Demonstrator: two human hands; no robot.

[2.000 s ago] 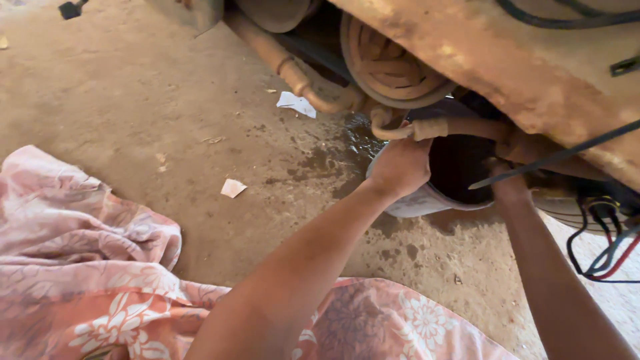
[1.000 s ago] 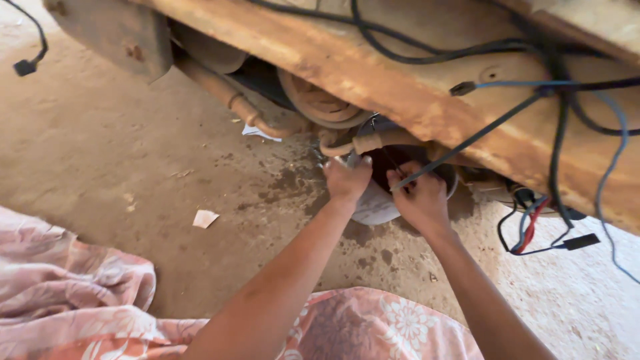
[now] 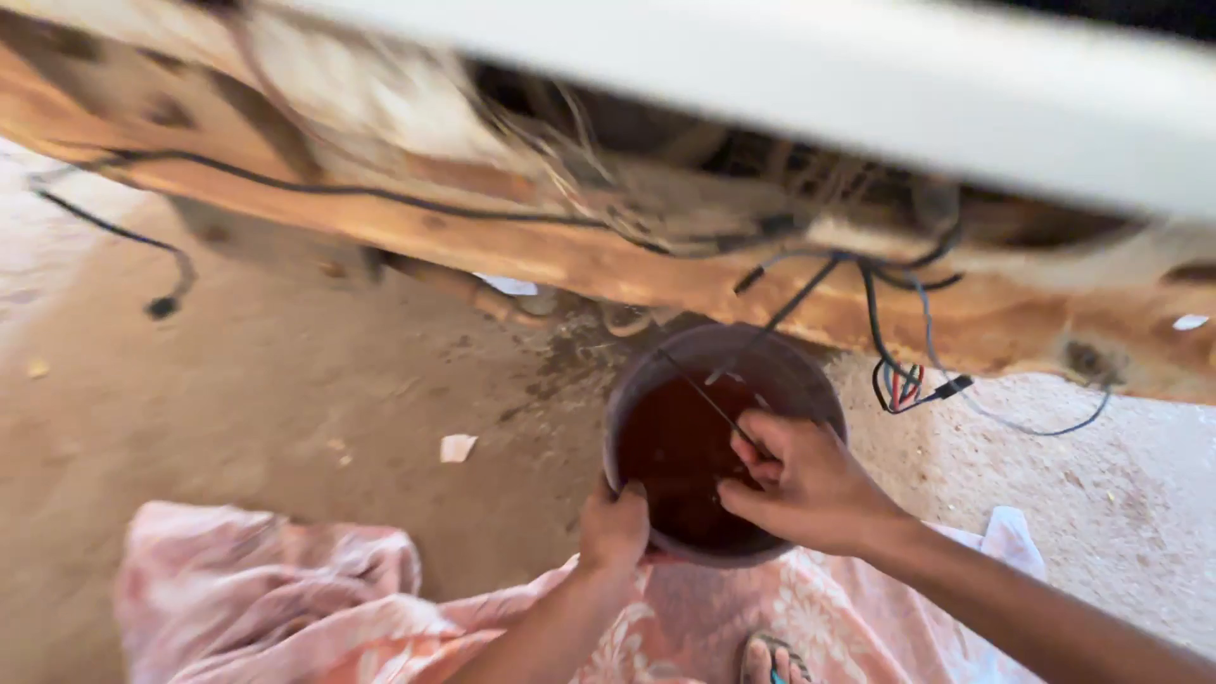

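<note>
A round bucket [image 3: 619,418] with dark reddish-brown liquid [image 3: 665,456] inside stands between my hands, its far rim close to the vehicle's rusty underbody rail. My left hand [image 3: 613,527] grips the bucket's near left rim, thumb over the edge. Above the liquid, on the right side, my right hand [image 3: 798,484] holds a thin dark rod [image 3: 703,394] between thumb and fingers. The rod slants up and left across the bucket; what kind of tool it is cannot be told.
A rusty orange vehicle frame rail [image 3: 456,237] crosses the view, with black cables [image 3: 380,195] along it. Loose wires with a connector [image 3: 950,387] hang at right. A pink floral cloth [image 3: 361,608] covers the ground nearest me; a sandaled foot [image 3: 774,660] rests there. Wet patches mark the ground.
The bucket, partly under the vehicle earlier, has come out toward me with my left hand on its rim. My right hand is now over its opening. The view has shifted upward over the vehicle.
</note>
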